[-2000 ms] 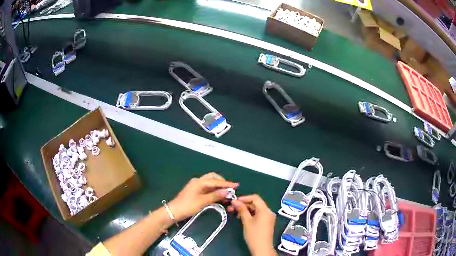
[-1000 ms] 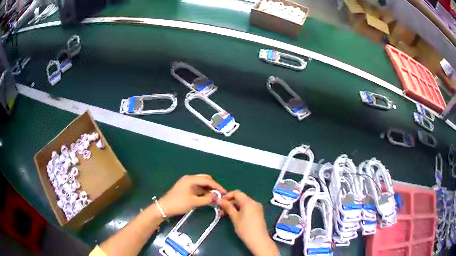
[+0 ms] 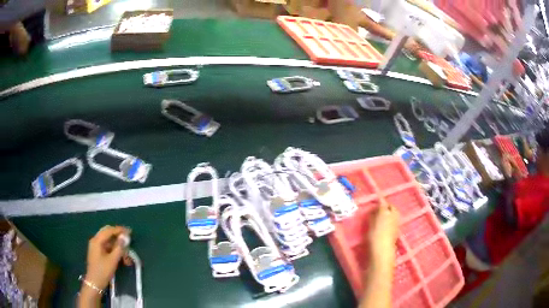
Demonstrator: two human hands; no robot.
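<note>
My left hand (image 3: pixel 106 252) is at the lower left, its fingers closed on the top end of a looped cable unit (image 3: pixel 137 280), whose lower part runs off the bottom edge. A small white fitting (image 3: pixel 125 236) shows at its fingertips. My right hand (image 3: pixel 384 228) is over the pink-red compartment tray (image 3: pixel 421 231); it is blurred, and I cannot tell whether it holds anything. A cable pile (image 3: pixel 283 210) of overlapping white loops with blue ends lies between my hands, partly against the tray.
A carton of white pieces (image 3: pixel 18 264) is cut off at the lower left. Single cable units (image 3: pixel 117 163) lie on the dark green surface beyond the white strip (image 3: pixel 108 200). Another carton (image 3: pixel 142 30) and an orange-red tray (image 3: pixel 330 41) are at the back. A person in red (image 3: pixel 527 201) is at right.
The view has swung to the right. My right hand has left the loop end and moved right over the tray. My left hand stays at the cable unit's top end.
</note>
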